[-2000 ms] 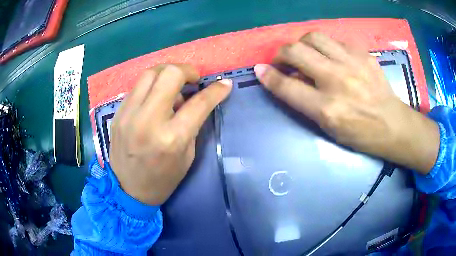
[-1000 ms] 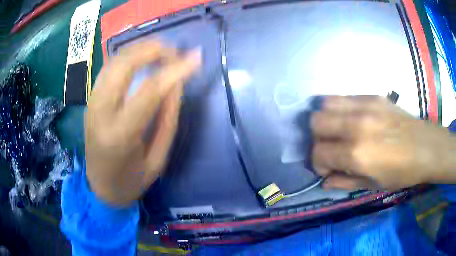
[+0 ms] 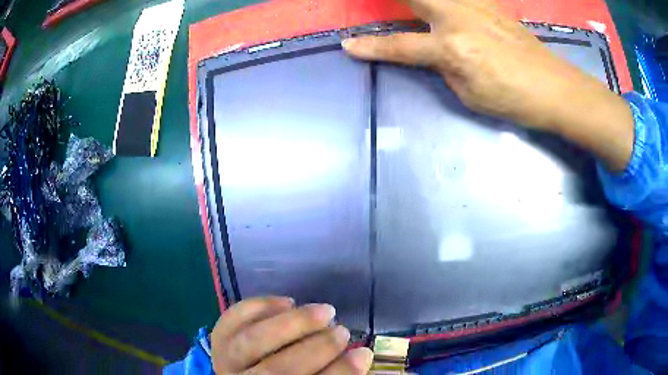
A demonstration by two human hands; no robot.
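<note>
The grey laptop lid back cover (image 3: 293,183) lies in its red foam tray (image 3: 271,26). A thin black display cable (image 3: 373,183) runs straight down its middle from the top edge. Its pale gold connector (image 3: 390,351) is at the cover's bottom edge. My left hand (image 3: 282,340) is at the bottom edge, its fingers closed on the cable beside the connector; the exact grip is hidden. My right hand (image 3: 498,66) reaches over the top edge, thumb stretched out near the cable's upper end, holding nothing visible. Its other fingertips are cut off by the picture's edge.
A long white card with a black lower end (image 3: 137,121) lies on the green mat (image 3: 157,220) to the left. A dark cable bundle (image 3: 29,168) and crumpled clear plastic (image 3: 91,220) are farther left. Blue strips (image 3: 650,69) show at the right edge.
The cable has straightened. My left hand has moved down to the connector end; my right hand has moved up from the lower right to the top edge. The cover has shifted in view.
</note>
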